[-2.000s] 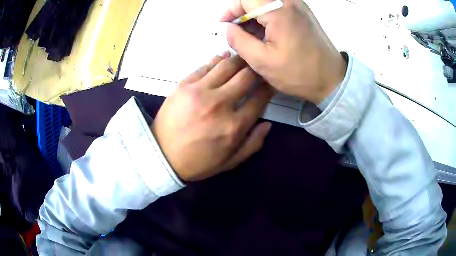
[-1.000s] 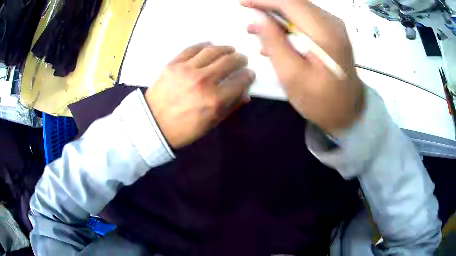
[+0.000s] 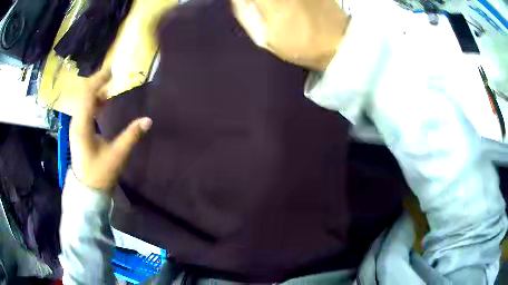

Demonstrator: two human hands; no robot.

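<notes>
A dark plum cloth panel (image 3: 239, 128) spreads from the top of the view down over my lap and covers most of the white tabletop in front of me. My left hand (image 3: 103, 139) is at the panel's left edge, fingers and thumb spread, with nothing seen in it. My right hand (image 3: 295, 33) is over the panel's upper right part. Its fingers are cut off or hidden near the top edge, so its hold cannot be told. The pencil and the white pattern cannot be made out.
A yellowish board (image 3: 131, 50) with dark cut strips (image 3: 92, 36) lies at upper left. A blue basket (image 3: 136, 266) shows below at left. A black flat item (image 3: 463, 32) and a slim dark tool (image 3: 490, 94) lie at right.
The dark panel has come up over the white surface. My left hand has moved left and opened wide. My right hand has moved up and left, and the pencil is out of sight.
</notes>
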